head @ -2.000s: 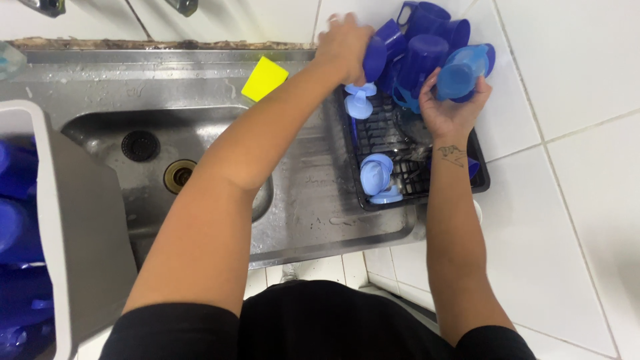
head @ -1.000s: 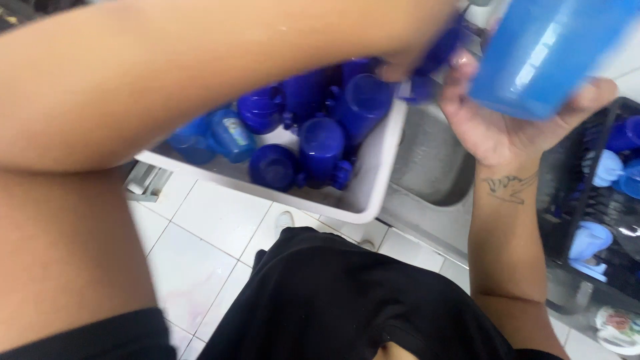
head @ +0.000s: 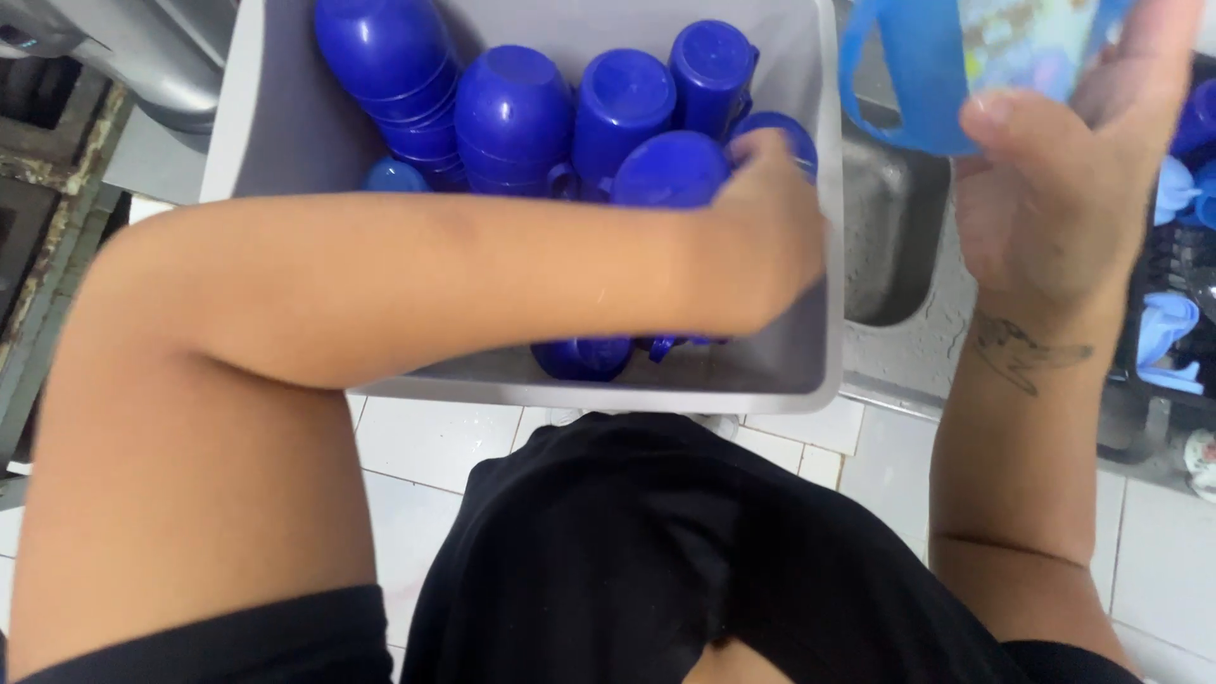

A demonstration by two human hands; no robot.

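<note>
My left hand [head: 774, 223] is blurred and reaches into a grey plastic bin [head: 831, 285], its fingers on a dark blue plastic mug [head: 781, 135] near the bin's right wall. Its palm hides part of that mug. Touching the hand's left side is another dark blue mug [head: 670, 171]. Upside-down dark blue cups [head: 513, 109] and a stack of them [head: 389, 57] stand farther left. My right hand [head: 1064, 180] holds a translucent light blue mug [head: 917, 76] with a printed picture, raised over the sink side; the top of the mug is cut off by the frame.
Right of the bin is a stainless steel sink [head: 893, 218]. A black dish rack [head: 1178, 380] with light blue plastic pieces [head: 1167, 328] stands at the right edge. A rusty stove frame [head: 47, 237] is at the far left; white floor tiles [head: 427, 427] lie below.
Both hands have moved from the dish rack toward the bin, the left one now inside it. The light blue mug has stayed in my right hand. The view has swung left.
</note>
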